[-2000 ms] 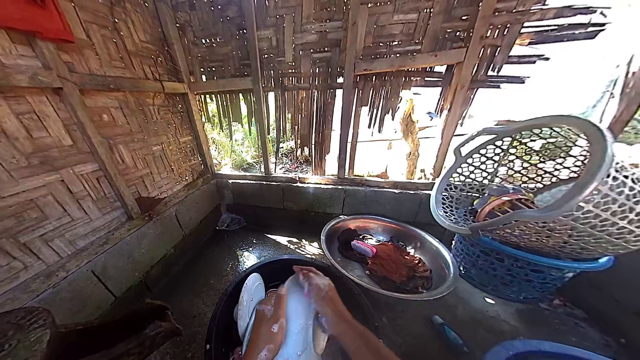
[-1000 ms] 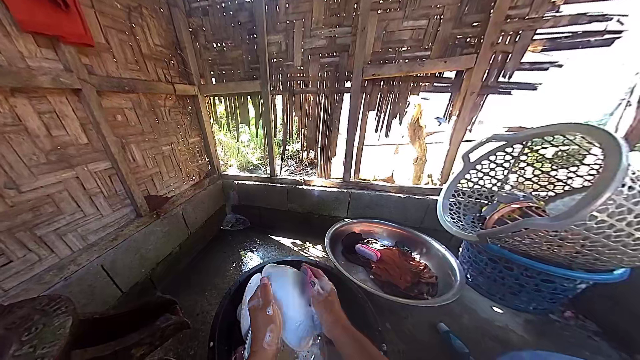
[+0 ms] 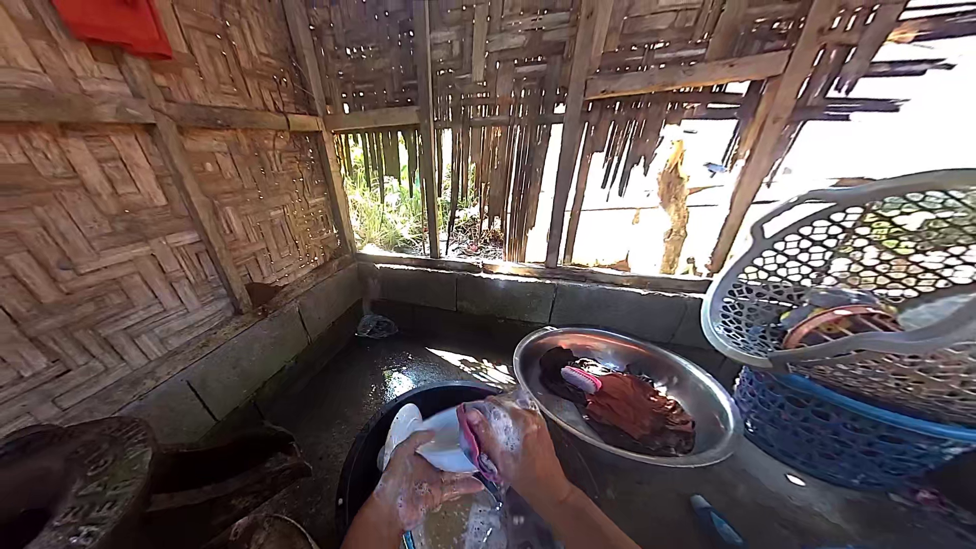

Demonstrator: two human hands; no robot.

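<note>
My left hand [image 3: 427, 482], wet with suds, holds a white plate or bowl [image 3: 446, 442] from below, over a black basin [image 3: 366, 446]. A pink cloth or sponge [image 3: 471, 442] is gripped in my right hand [image 3: 515, 438], which is thick with foam and rests against the right side of the white dish. Another white dish [image 3: 402, 428] stands at the basin's left side, just beyond my left fingers. Cloudy, soapy water [image 3: 457, 526] shows under my hands. My hands hide part of the dish and of the basin.
A metal basin [image 3: 717, 450] with brown and dark cloths [image 3: 629, 408] and a pink brush [image 3: 581, 379] lies ahead right. Beyond it, a grey openwork basket [image 3: 724, 320] sits on a blue one [image 3: 816, 442]. A blue-handled tool [image 3: 715, 520] lies on the wet floor. Low block wall [image 3: 503, 297] ahead.
My hands have moved apart, and the white dish is tilted between them; one second ago both hands were on a broad white dish. The pink cloth or sponge now shows plainly in my right hand.
</note>
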